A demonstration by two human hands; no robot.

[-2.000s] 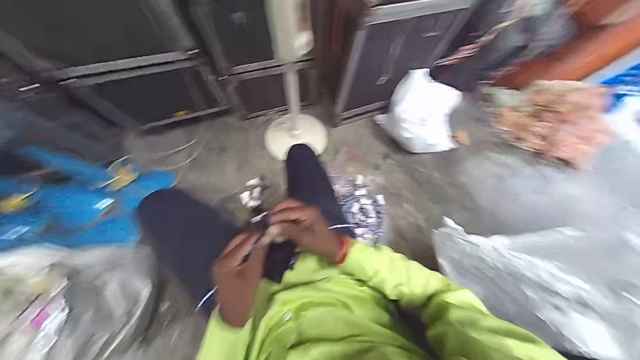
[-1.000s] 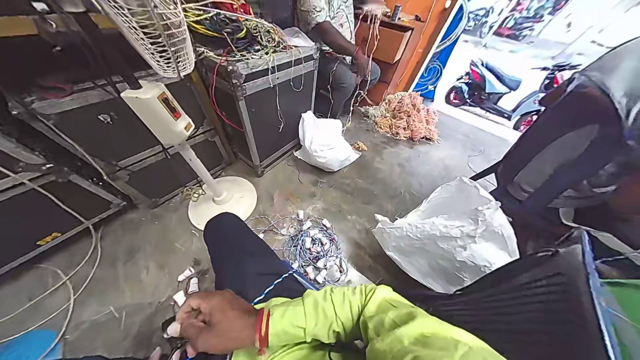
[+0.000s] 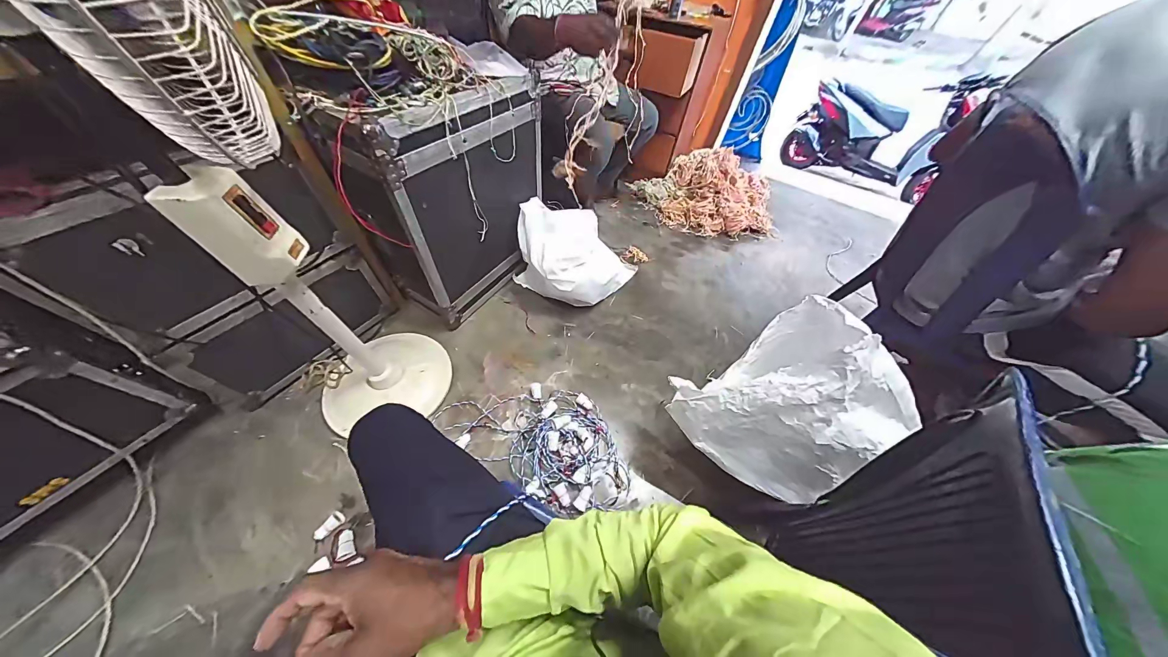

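Note:
My right hand (image 3: pixel 365 607), with a red thread band on the wrist, is low at the left of centre, its fingers curled; whether it holds something is hidden. My left hand is out of view. Several small white plastic pieces (image 3: pixel 343 545), seemingly lamp holders, lie on the floor just above my right hand. A blue-and-white twisted wire (image 3: pixel 488 526) crosses my dark trouser leg. Beyond my knee, a tangled heap of blue and white wire with white holders (image 3: pixel 570 452) rests on the floor.
A pedestal fan (image 3: pixel 415 379) stands ahead, beside black equipment cases (image 3: pixel 474 196). White sacks (image 3: pixel 570 251) (image 3: pixel 803 401) and a pinkish wire pile (image 3: pixel 716 196) are on the floor. One person sits at the back; another person (image 3: pixel 985 210) bends at the right. Scooters (image 3: pixel 853 128) stand outside.
Two seconds ago both hands were together above my lap; now only my right hand is in view, at the lower left. The view has swung toward the doorway.

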